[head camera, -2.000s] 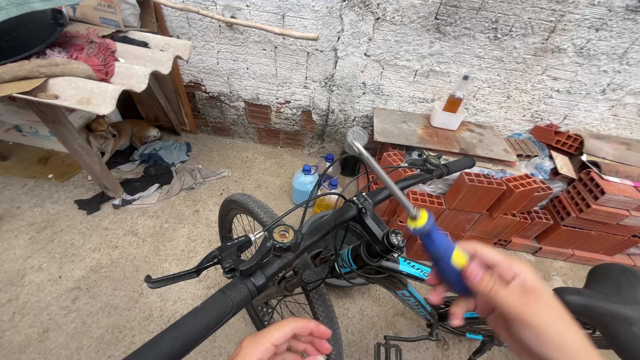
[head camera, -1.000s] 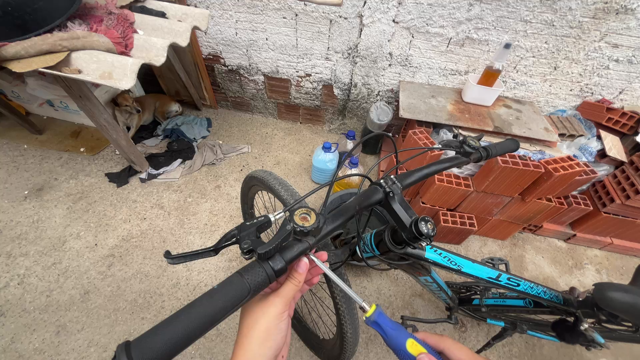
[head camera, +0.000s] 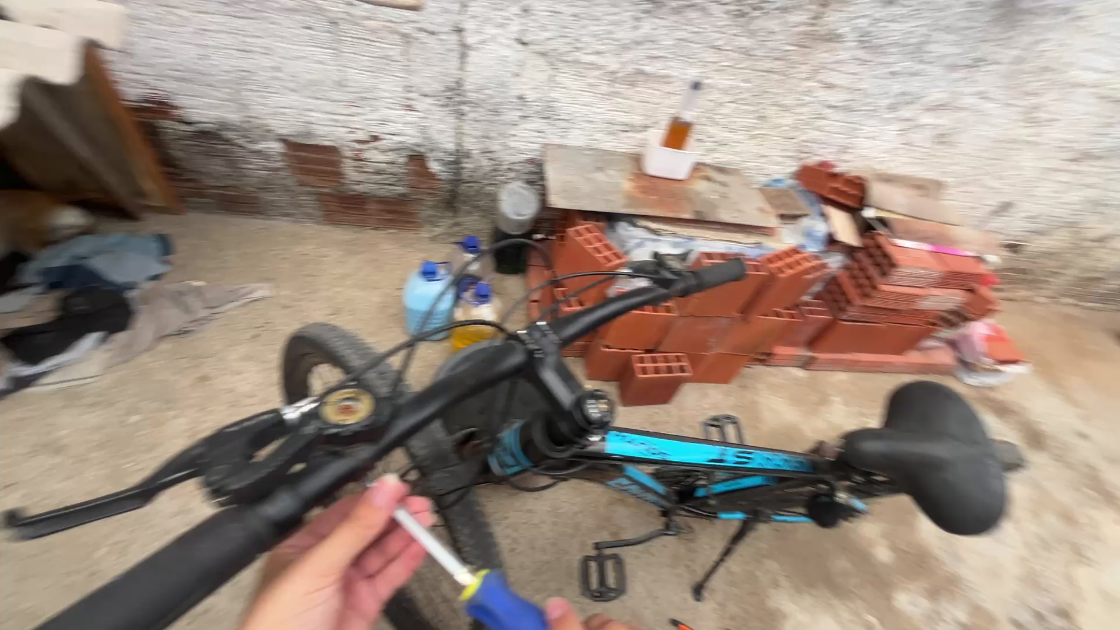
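Observation:
A black and blue bicycle stands before me, its handlebar (head camera: 455, 385) crossing the view diagonally. My left hand (head camera: 350, 560) is just below the bar, near the brake lever (head camera: 96, 507) clamp, with thumb and fingers around the shaft end of a screwdriver (head camera: 503, 604). Whether a small part is also between those fingers cannot be told. My right hand (head camera: 582, 619), mostly cut off by the bottom edge, holds the blue and yellow handle. Left of the bar is a round shifter gauge (head camera: 347, 407). The black saddle (head camera: 932, 459) is at the right.
Stacked hollow clay bricks (head camera: 726, 324) line the white wall, with a board (head camera: 604, 188) and a white tub (head camera: 669, 160) on top. Plastic jugs (head camera: 429, 302) stand behind the front wheel (head camera: 324, 359). Cloths (head camera: 87, 306) lie on the ground at left.
The screwdriver, held up in the air two seconds ago, is now low beside the bar. My left hand has come to its shaft end. The view has swung to the right.

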